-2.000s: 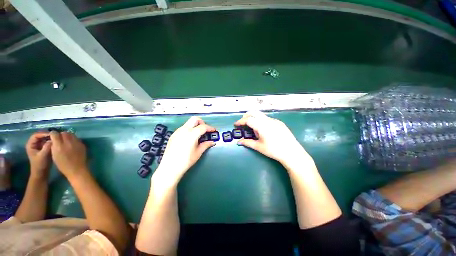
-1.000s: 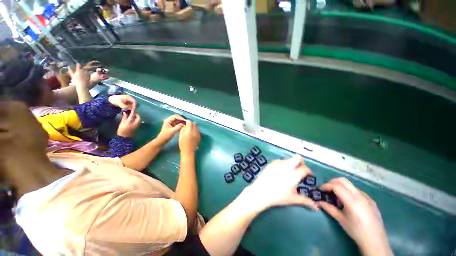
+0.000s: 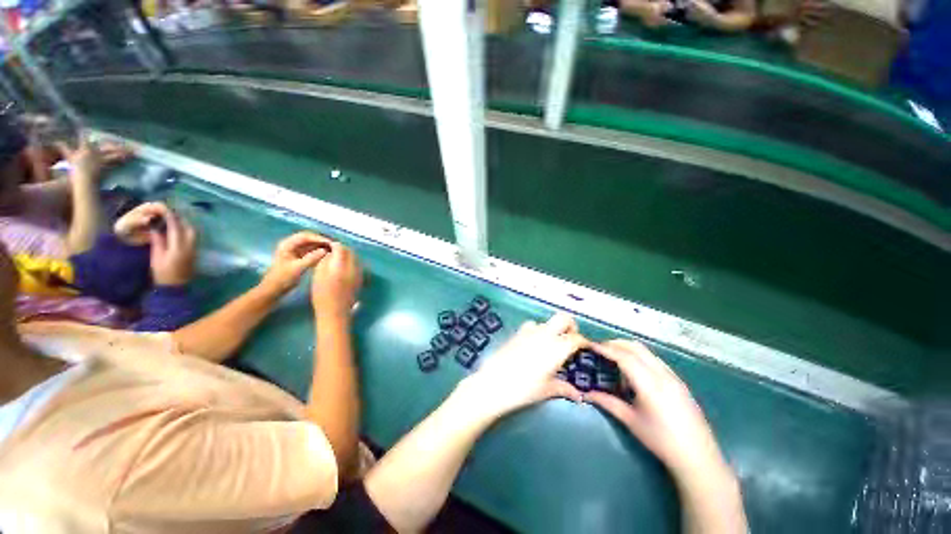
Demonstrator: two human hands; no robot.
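Note:
A small cluster of black square parts (image 3: 589, 369) sits on the green bench top between my two hands. My left hand (image 3: 525, 364) curves around its left side, and my right hand (image 3: 657, 399) curves around its right side. The fingers of both hands touch the parts and partly hide them. A second group of loose black square parts (image 3: 460, 334) lies on the bench to the left of my left hand, with paler marks on top.
A metal edge rail (image 3: 626, 316) runs beyond my hands, with an upright post (image 3: 456, 136) rising from it. The belt (image 3: 584, 224) bears a small green-and-white piece (image 3: 683, 277). A neighbour's hands (image 3: 323, 273) are at left. Clear plastic trays (image 3: 918, 469) are at lower right.
Over two seconds the view has turned left, then slightly back right. The spread-out row of black parts between my hands is now a tight cluster, and my hands are closer together.

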